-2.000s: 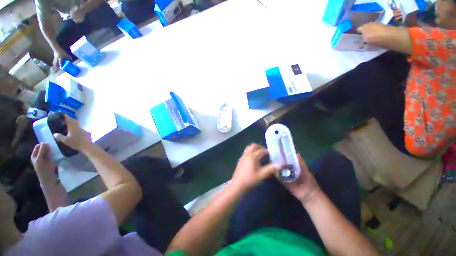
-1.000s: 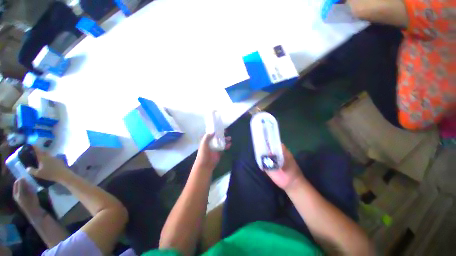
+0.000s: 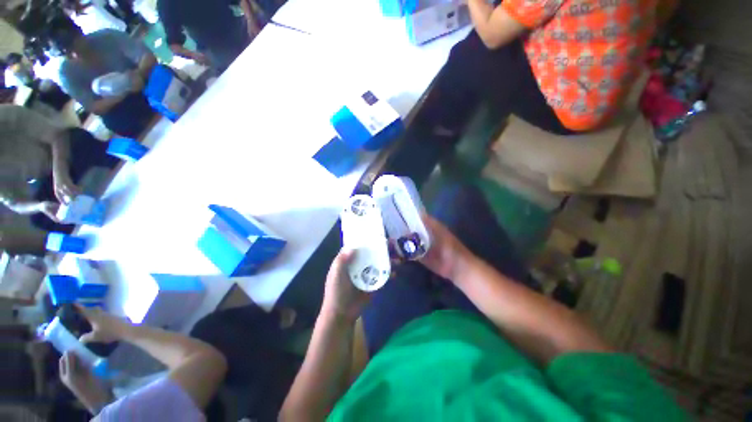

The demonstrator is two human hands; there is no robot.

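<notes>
My left hand (image 3: 345, 288) holds a flat white oval tray lid (image 3: 364, 241) with a round patterned mark near each end. My right hand (image 3: 441, 250) holds a white round-ended tray (image 3: 400, 206), its open side facing me. A small dark device with a pale centre (image 3: 410, 245) sits at the tray's lower end, and a thin dark line runs along the inside. The lid and tray are side by side over my lap, their edges very close; I cannot tell if they touch.
A blue-and-white box with a small dark picture (image 3: 367, 121) and an open blue box (image 3: 239, 241) stand on the white table (image 3: 247, 107). A person in an orange patterned top (image 3: 581, 62) sits at the upper right. A neighbour's forearms (image 3: 177, 350) are at lower left. Brown cardboard (image 3: 569, 157) lies on the floor.
My left hand has brought the lid from the table edge up beside the tray; its marked face now shows. Two seconds ago the lid lay on the table. The view has turned to the right.
</notes>
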